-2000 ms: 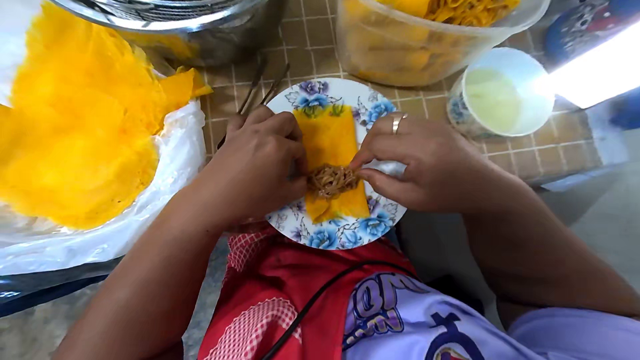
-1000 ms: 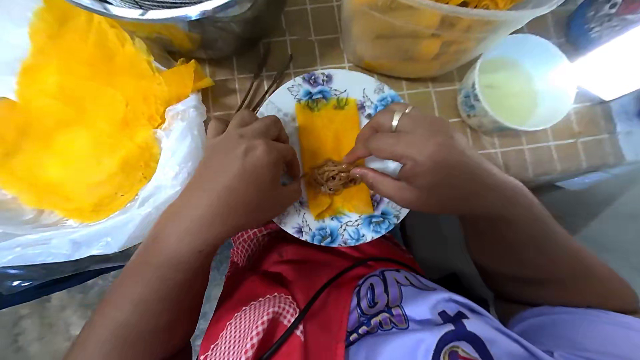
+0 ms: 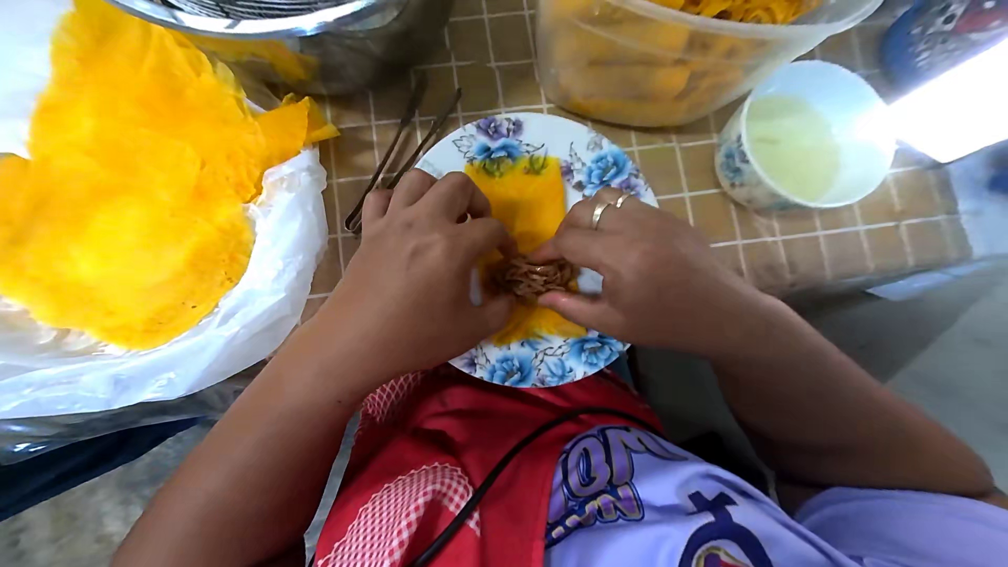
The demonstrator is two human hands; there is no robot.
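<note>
A white plate with blue flowers (image 3: 508,368) lies at the table's front edge. On it is a strip of thin yellow sheet (image 3: 521,197), running away from me, with a small heap of brown shredded filling (image 3: 537,277) across its nearer half. My left hand (image 3: 429,264) pinches the left end of the heap, its fingertips partly hidden. My right hand (image 3: 650,272), with rings on its fingers, has its thumb and index finger closed on the right end. Metal tongs (image 3: 394,153) lie beside the plate, beyond my left hand.
Large yellow sheets (image 3: 134,181) lie on white plastic (image 3: 276,291) at the left. Behind stand a metal pot (image 3: 346,47) and a clear plastic tub (image 3: 630,63) of yellow pieces. A cup of pale liquid (image 3: 791,150) stands right, on the tiled table (image 3: 756,228).
My left hand has moved inward over the left end of the filling, covering more of it. My right hand stays at the right end.
</note>
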